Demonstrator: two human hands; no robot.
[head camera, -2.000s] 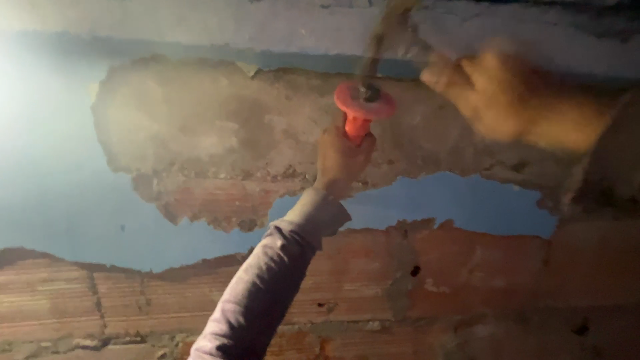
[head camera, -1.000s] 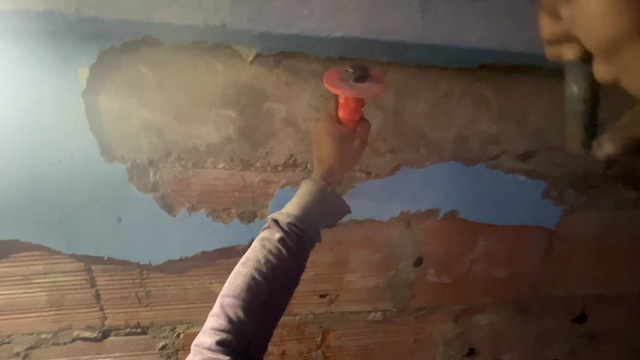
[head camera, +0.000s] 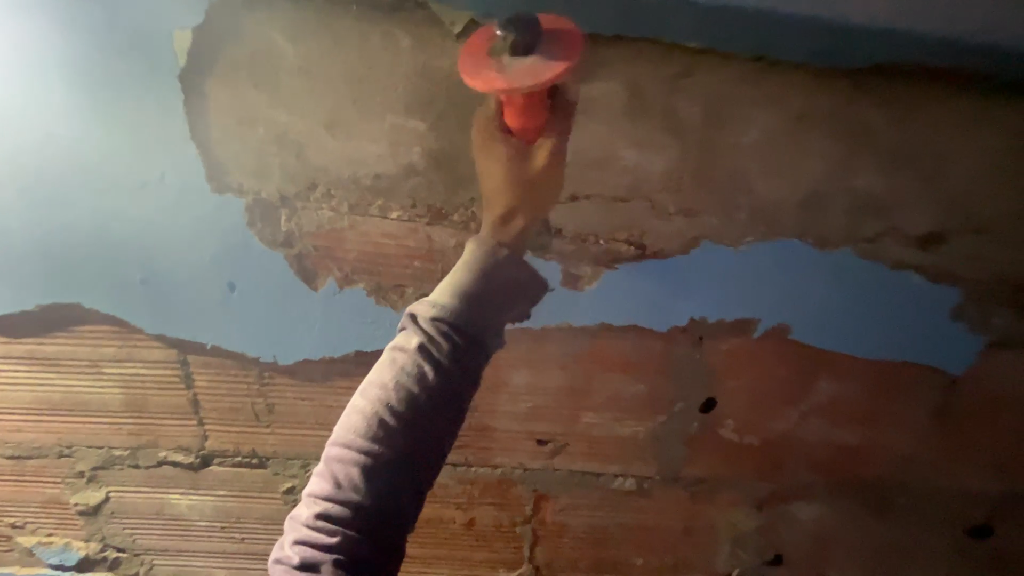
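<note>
My left hand (head camera: 520, 172), in a light long sleeve, is raised against the wall with its fingers closed around the red grip of a chisel with a round hand guard (head camera: 520, 60). The chisel's dark metal end shows above the guard; its other end is hidden. Behind it lies a band of bare grey-brown mortar (head camera: 336, 104), just under the upper blue strip. My right hand is out of view.
Blue painted plaster (head camera: 784, 288) with ragged edges remains below the mortar and at the left. Ribbed hollow clay bricks (head camera: 576, 400) with rough mortar joints fill the lower wall. The right side is dim.
My right hand, seen at the upper right in the earlier frames with a tool in it, has left the view. My left hand still holds the guarded chisel.
</note>
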